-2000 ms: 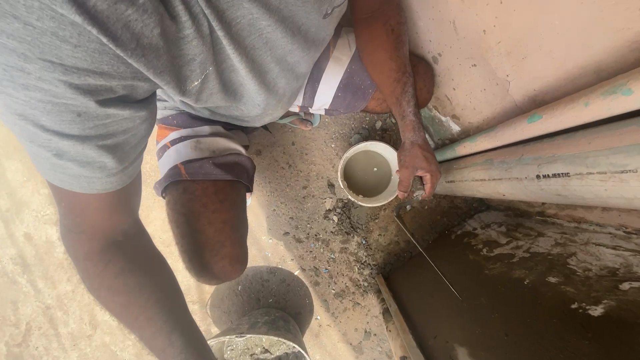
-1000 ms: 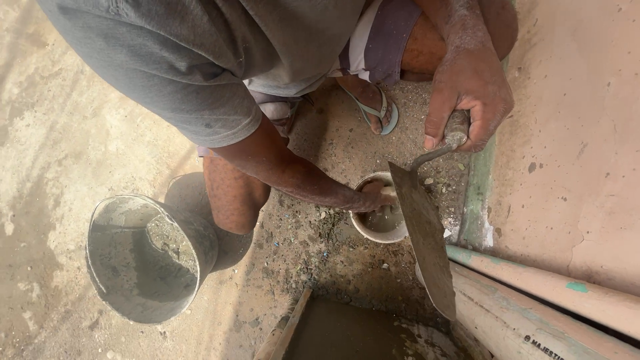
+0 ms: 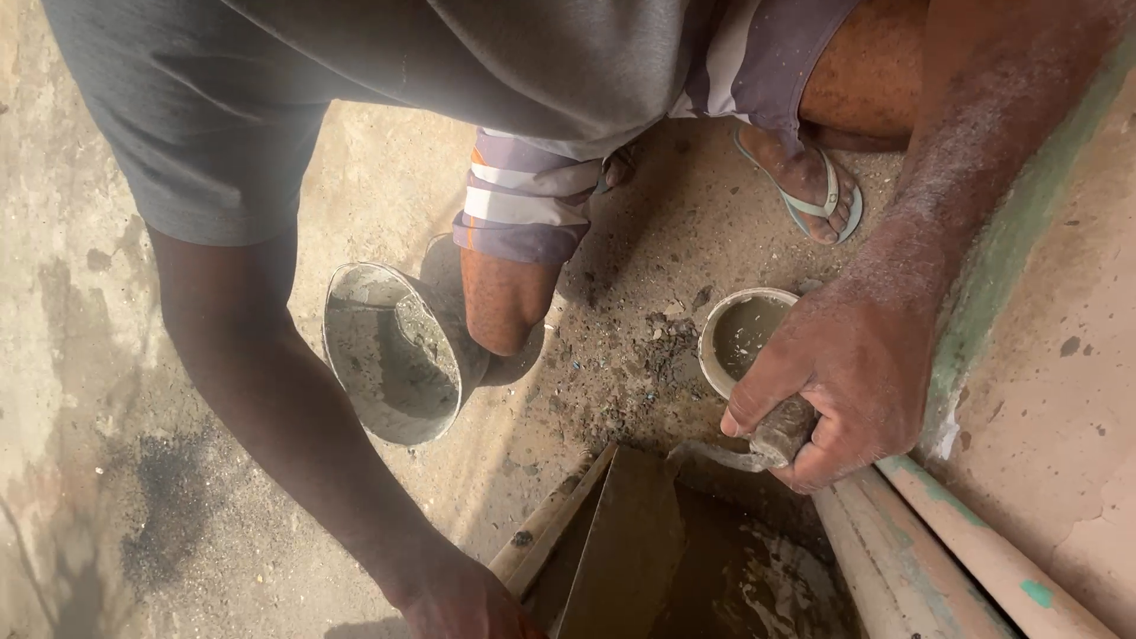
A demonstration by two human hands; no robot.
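My left hand (image 3: 852, 382), at right, grips the handle of a trowel (image 3: 626, 541). The trowel's blade points toward the bottom edge, over a dark, wet recess (image 3: 745, 568). My right hand (image 3: 470, 599) is at the bottom edge beside the blade, its fingers cut off by the frame; whether it touches the blade cannot be told. Under my left hand stands a small white bucket (image 3: 710, 342) of cloudy liquid, partly covered by my fingers. A larger grey bucket (image 3: 355, 382), coated with mortar and with some mortar inside, is at left, near my bare knee.
Two plastic pipes (image 3: 896, 550) run along the painted wall (image 3: 1056, 417) at lower right. A wooden strip (image 3: 555, 524) edges the recess. Loose grit and debris (image 3: 639, 373) lie on the concrete ground between the buckets. My foot in a flip-flop (image 3: 830, 195) is near the wall.
My right hand has left the small white bucket, where it was a second ago, and is at the bottom edge. The trowel has moved from beside that bucket to over the recess.
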